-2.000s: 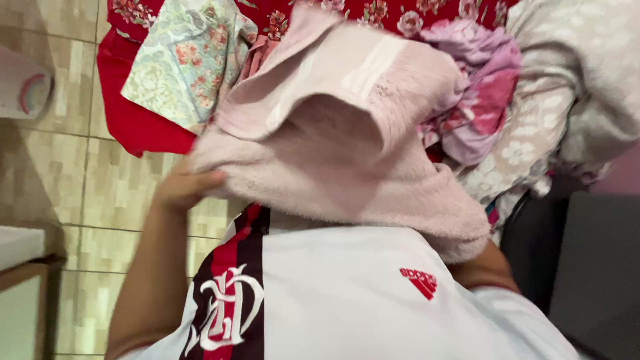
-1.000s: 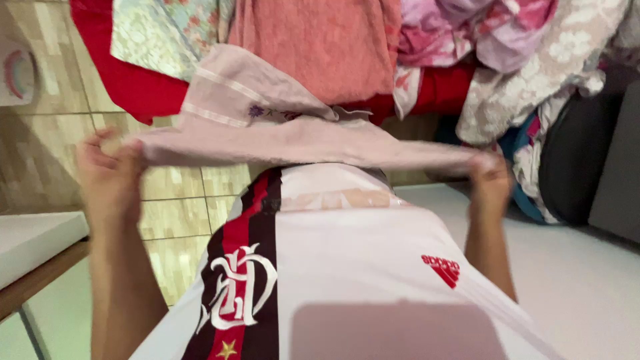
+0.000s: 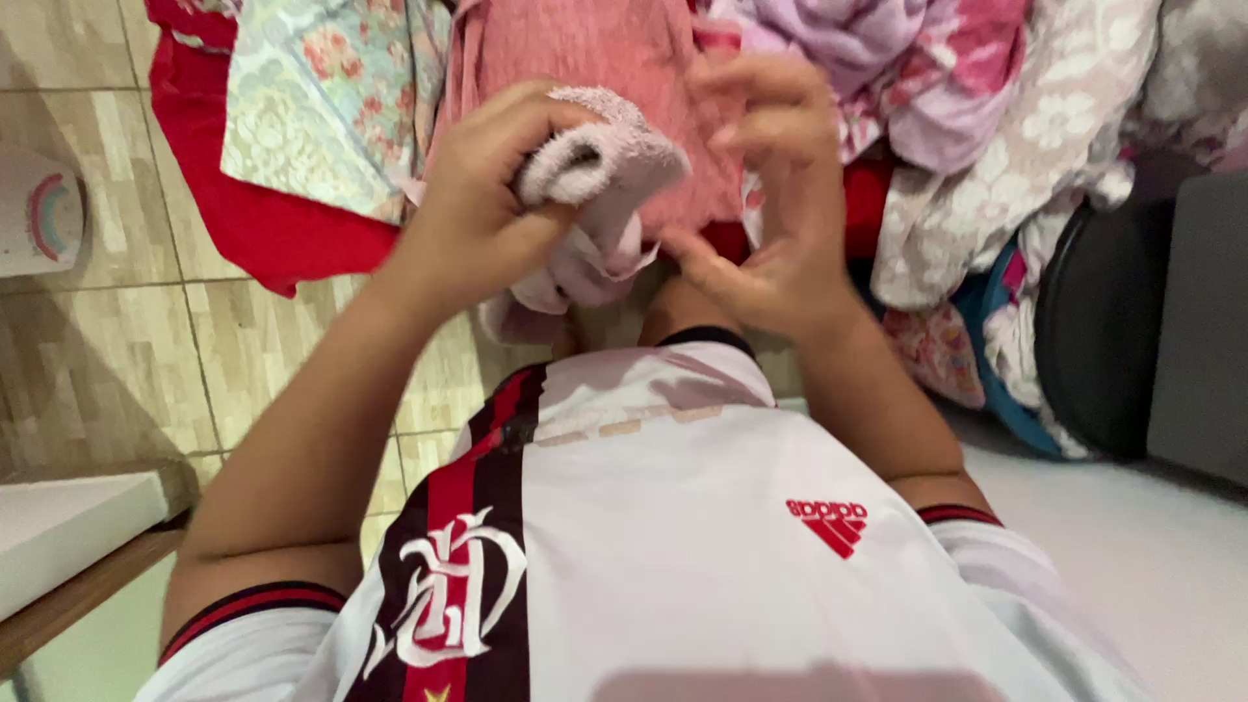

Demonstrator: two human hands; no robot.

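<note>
My left hand grips a pale pink terry towel, bunched and rolled between thumb and fingers, with its lower folds hanging beneath the hand. Just right of the towel is my right hand, blurred, its fingers spread and nothing held in it. Behind both hands lies a coral pink cloth on a red floral cover. A folded floral cloth in pale green and cream lies left of it, and crumpled pink and lilac fabric lies to the right.
At right, a beige floral blanket hangs beside a blue tub with clothes and a black rounded object. A white container with a rainbow stands on the tiled floor at left. A white furniture edge is at lower left.
One second ago both hands held the pink towel stretched wide between them. Now the hands are closer together, the towel is bunched in my left hand, and my right hand has let go.
</note>
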